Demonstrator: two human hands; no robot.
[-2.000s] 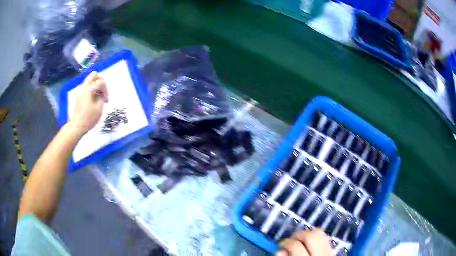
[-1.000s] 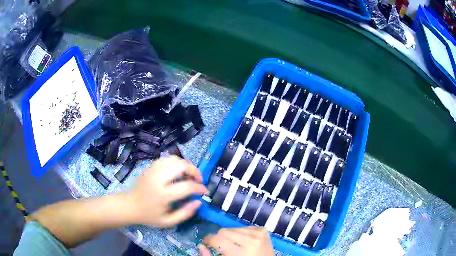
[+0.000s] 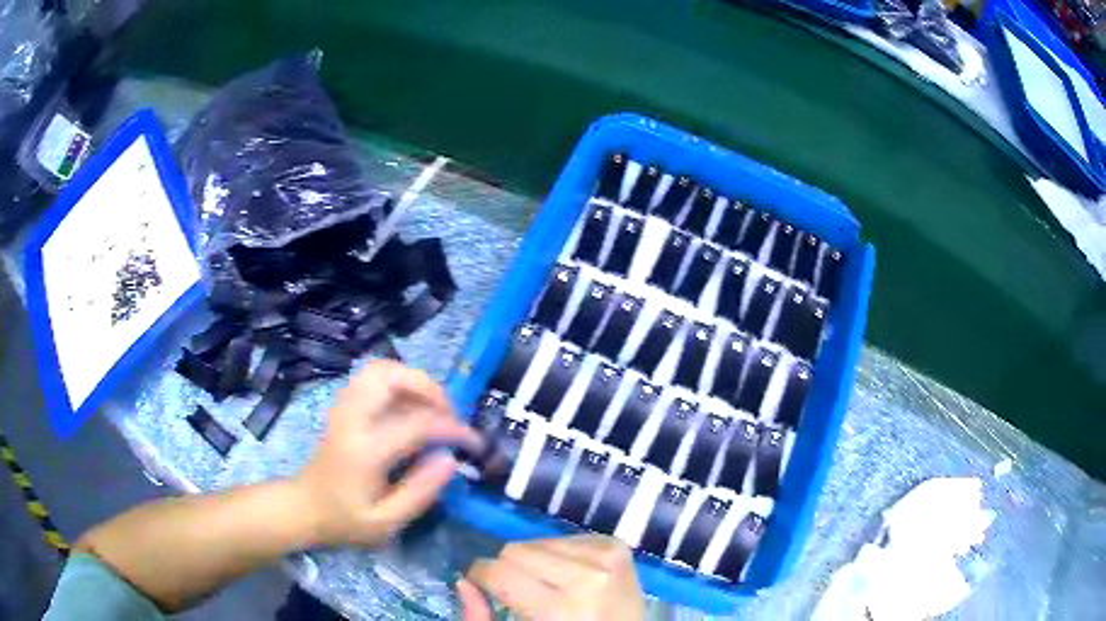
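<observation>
A blue plastic tray (image 3: 851,352) holds rows of black curved plastic parts (image 3: 582,376) with white liner strips between them; most parts show a small bright dot at one end. My left hand (image 3: 388,455) is at the tray's lower left corner. Its blurred fingertips are at a dark piece there; I cannot tell if they grip it. My right hand (image 3: 558,582) lies at the tray's near edge with fingers bent, cut off by the bottom of the picture. What it holds, if anything, is hidden.
A loose heap of black parts (image 3: 328,322) lies under a clear bag (image 3: 279,158). A shallow blue tray (image 3: 182,200) with tiny metal pieces (image 3: 136,286) is at left. A white torn sheet (image 3: 916,552) lies at right. A green surface (image 3: 485,73) runs behind. More trays are upper right.
My left hand has left the parts tray and is now at the big tray's corner. My right hand has moved left along its near edge. The view has shifted right.
</observation>
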